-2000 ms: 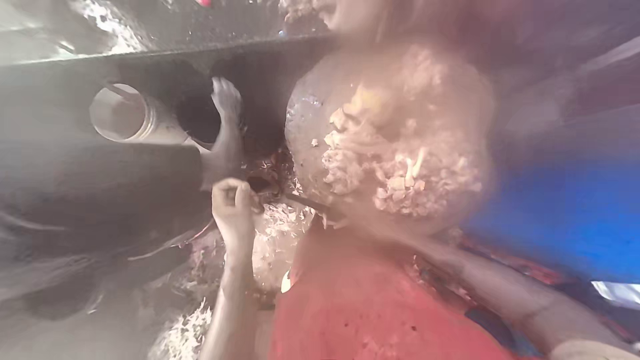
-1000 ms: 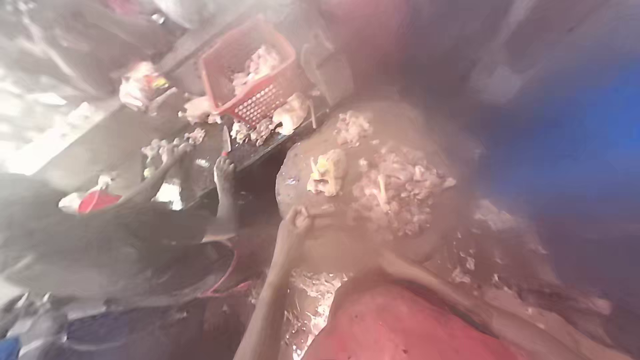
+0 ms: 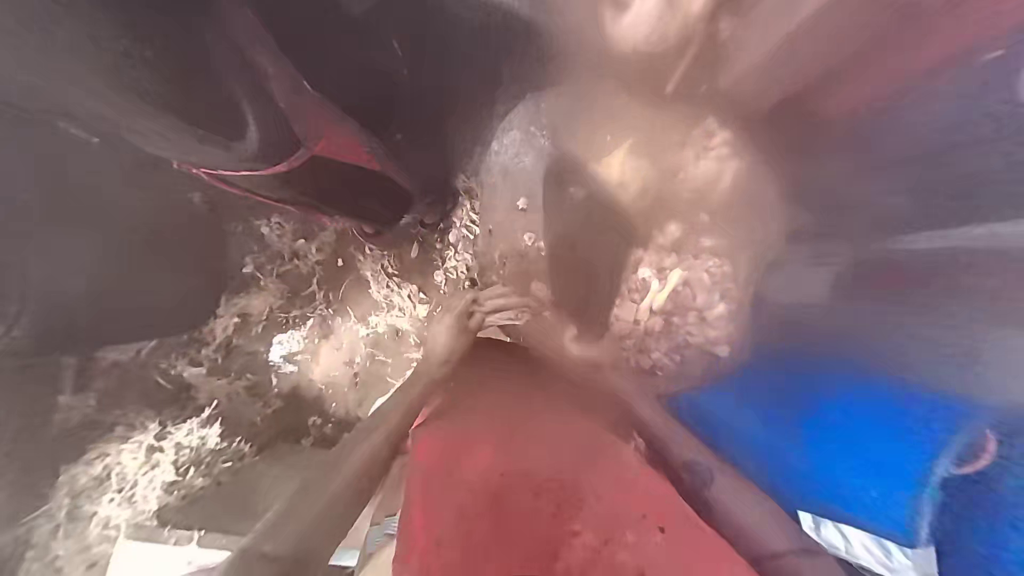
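My left hand [image 3: 480,314] is near the round block's near edge, its fingers bent toward my right hand and close to a small pale piece; a hold on it cannot be made out. My right hand [image 3: 572,340] is closed at the lower end of a broad, dark cleaver blade [image 3: 584,240], its handle hidden. The blade points away from me over the round chopping block [image 3: 516,164]. Chopped meat pieces [image 3: 680,320] are heaped on the block's right side, with two pale yellow pieces on top. A blurred yellowish piece [image 3: 628,168] lies farther back.
Pale stringy scraps [image 3: 152,472] litter the ground to the left. A dark object with a red edge [image 3: 344,148] stands at the upper left. Blue material [image 3: 824,440] is at the right. Red clothing [image 3: 528,472] covers my front. Haze blurs the far side.
The view has shifted strongly. My hands are now close together near my body, while one second ago my left hand was over the block, by a yellowish piece. The broad blade now shows clearly.
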